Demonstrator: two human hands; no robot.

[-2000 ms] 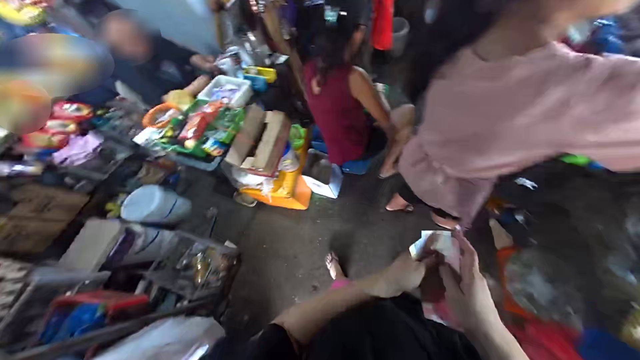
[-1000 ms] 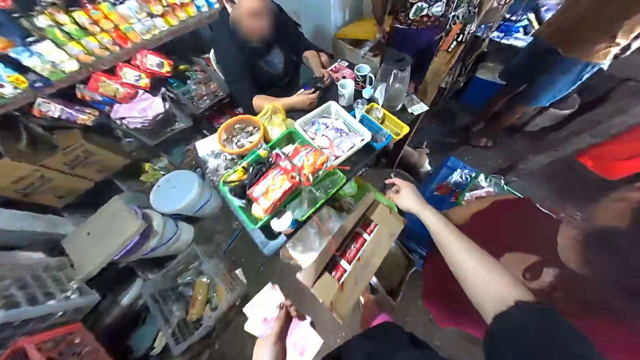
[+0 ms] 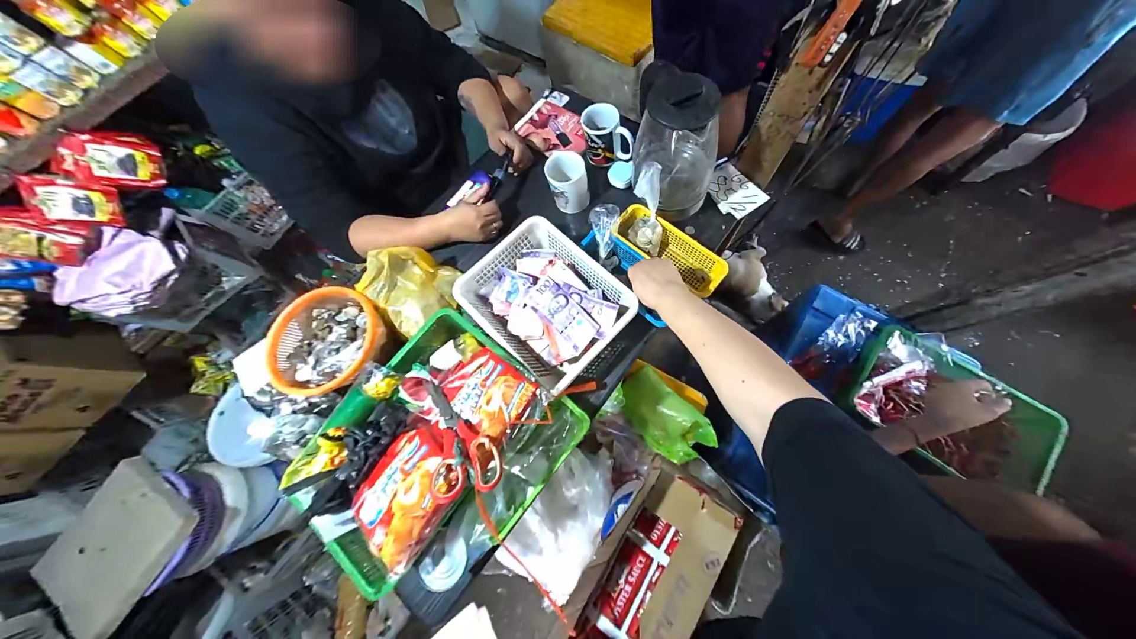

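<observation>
My right hand [image 3: 658, 282] reaches over the black table to the edge of a blue plastic basket [image 3: 628, 253], beside a yellow plastic basket [image 3: 688, 251] that holds bagged coins; its fingers are hidden from view. Just left of it stands a white plastic basket [image 3: 612, 348] of banknotes [image 3: 557, 311]. My left hand is outside the view; a piece of pale paper [image 3: 467, 624] shows at the bottom edge. Nearer lies a green basket [image 3: 366, 568] with red snack packs [image 3: 410, 497] and red-handled scissors [image 3: 485, 461]. An orange basket [image 3: 277, 333] of coins stands at the left.
Across the table a person [image 3: 355, 133] holds a pen. Mugs [image 3: 566, 180] and a glass pitcher [image 3: 678, 142] stand at the back. An open cardboard box [image 3: 692, 568] of red packs is below. A cat [image 3: 753, 282] and another person's hand [image 3: 967, 408] over a green basket are at right.
The view has turned left and moved nearer the table. My right arm has reached forward to the small baskets. My left hand, earlier holding pale papers, has left the view.
</observation>
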